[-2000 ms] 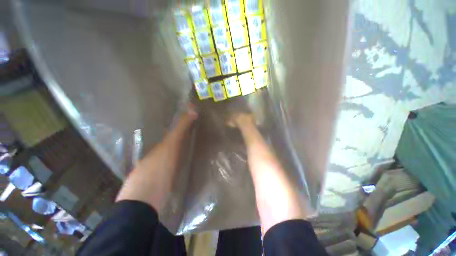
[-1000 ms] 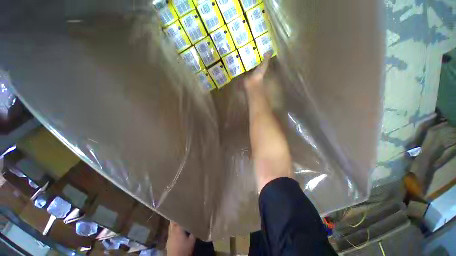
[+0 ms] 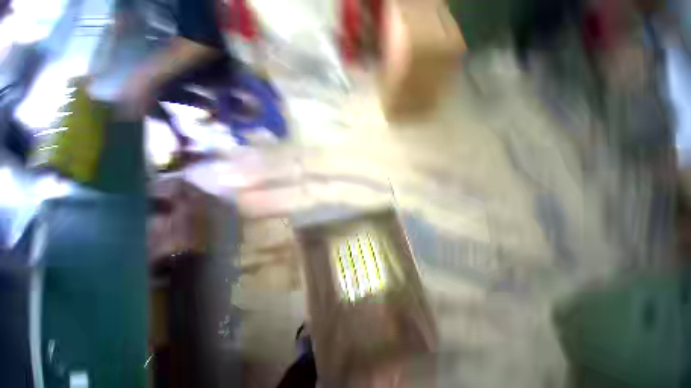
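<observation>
The view is strongly blurred. The open brown shipping carton [image 3: 312,265] stands on the floor at the lower centre. Yellow product boxes [image 3: 361,265] with white labels lie inside it in rows, towards its far end. A skin-toned blur at the carton's near end, on the bottom edge of the picture, may be my right hand [image 3: 401,373]; its fingers cannot be made out. A dark shape left of the carton may be my sleeve. My left hand cannot be seen.
A green bench [image 3: 95,295] runs along the left, with yellow boxes [image 3: 79,136] farther up it. Another person's arm [image 3: 170,67] reaches over there. A brown carton [image 3: 420,61] stands at the top centre. A green sack or bin [image 3: 629,326] is at the lower right.
The view has pulled back from the carton's inside and now shows bench and floor. My right hand is no longer seen at the product boxes. My left hand has left the picture.
</observation>
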